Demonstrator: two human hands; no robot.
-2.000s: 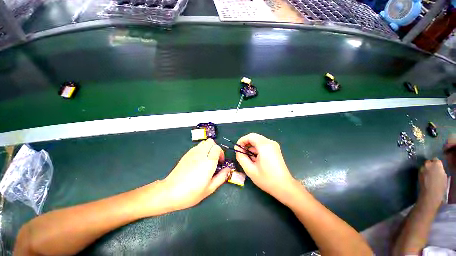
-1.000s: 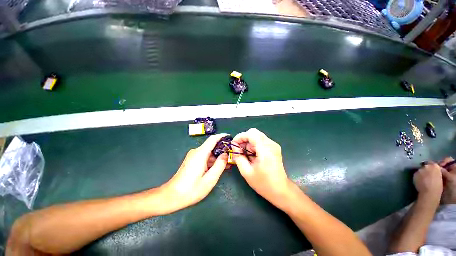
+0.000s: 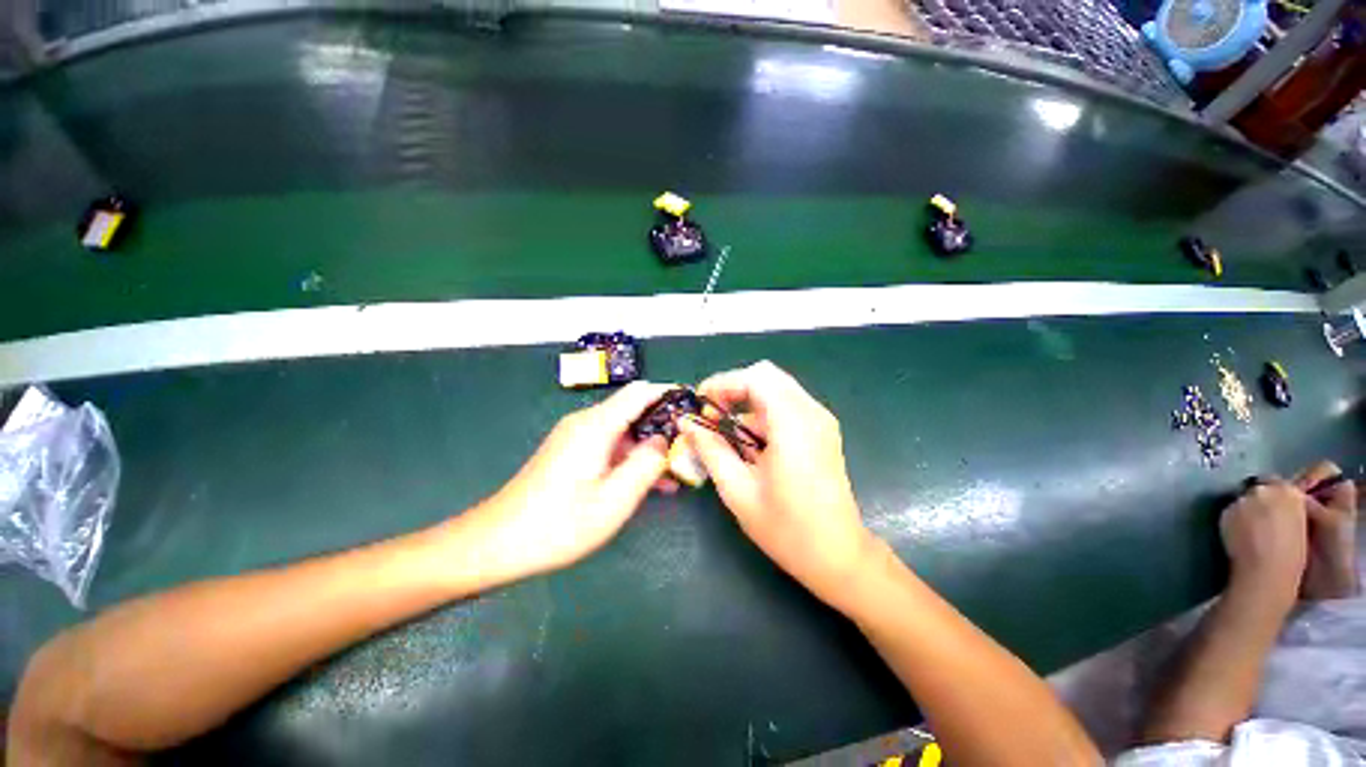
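My left hand (image 3: 587, 477) holds a small black device unit (image 3: 664, 417) at its fingertips. My right hand (image 3: 782, 468) holds dark tweezers (image 3: 737, 430) whose tips are at the unit. The unit's pale, yellow-edged battery (image 3: 688, 460) shows between both hands, partly hidden by the fingers. A second black device unit (image 3: 622, 358) lies just beyond my left hand by the white strip, with its silver-white battery (image 3: 581, 369) on its left side.
The green conveyor belt (image 3: 495, 270) carries several spaced units beyond the white strip (image 3: 435, 325). A crumpled clear bag (image 3: 57, 487) lies at left. Dark parts (image 3: 1200, 426) and tan parts (image 3: 1233, 393) lie at right, near another person's hands (image 3: 1273, 528). A blue fan (image 3: 1203, 30) stands at top right.
The held unit was low by my left fingers two seconds ago; it is now raised at the fingertips with the tweezers at it. The units on the belt have shifted left in view.
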